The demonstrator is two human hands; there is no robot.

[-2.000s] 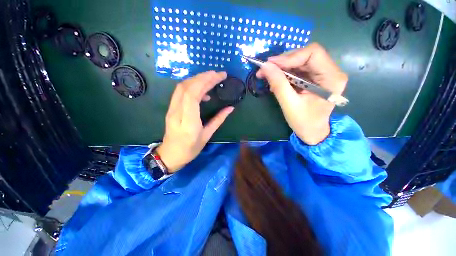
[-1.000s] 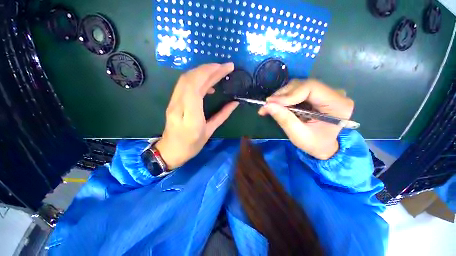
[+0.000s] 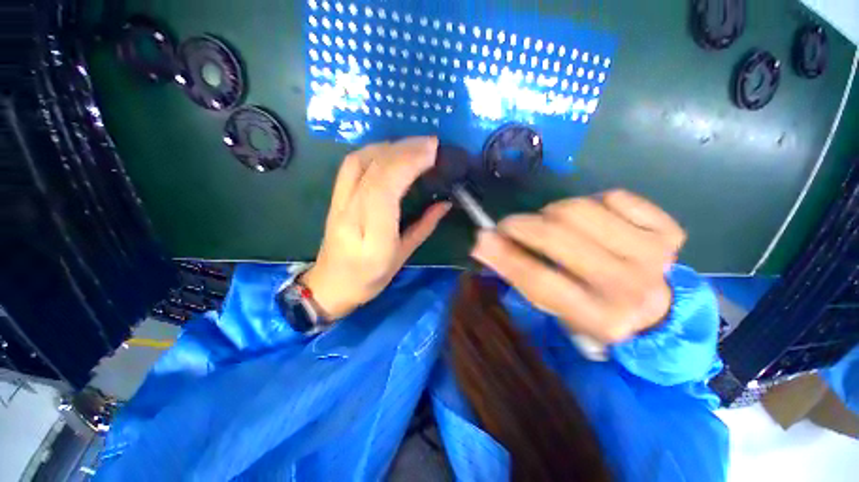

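My left hand (image 3: 372, 226) is on the green bench, thumb and fingers around a round black part (image 3: 454, 168), which is blurred. My right hand (image 3: 589, 259) is blurred and grips the silver tweezers (image 3: 476, 207), whose tip end is at the near side of that part. A second black part (image 3: 513, 151) lies just right of it, over the near edge of the blue sheet (image 3: 452, 80). The sheet carries rows of small white dots and glares in two patches. No dot can be made out on the held part.
Black discs lie at the left (image 3: 257, 138) and at the upper right (image 3: 756, 79) of the green bench (image 3: 659, 141). Black trays are stacked along the left (image 3: 56, 188) and right (image 3: 801, 273) edges. A brown ponytail (image 3: 518, 386) hangs in front of the blue smock.
My right hand with the tweezers has moved from the blue sheet down towards me, and its back now faces up more. The tweezers point at the part by my left hand. My left hand has barely moved.
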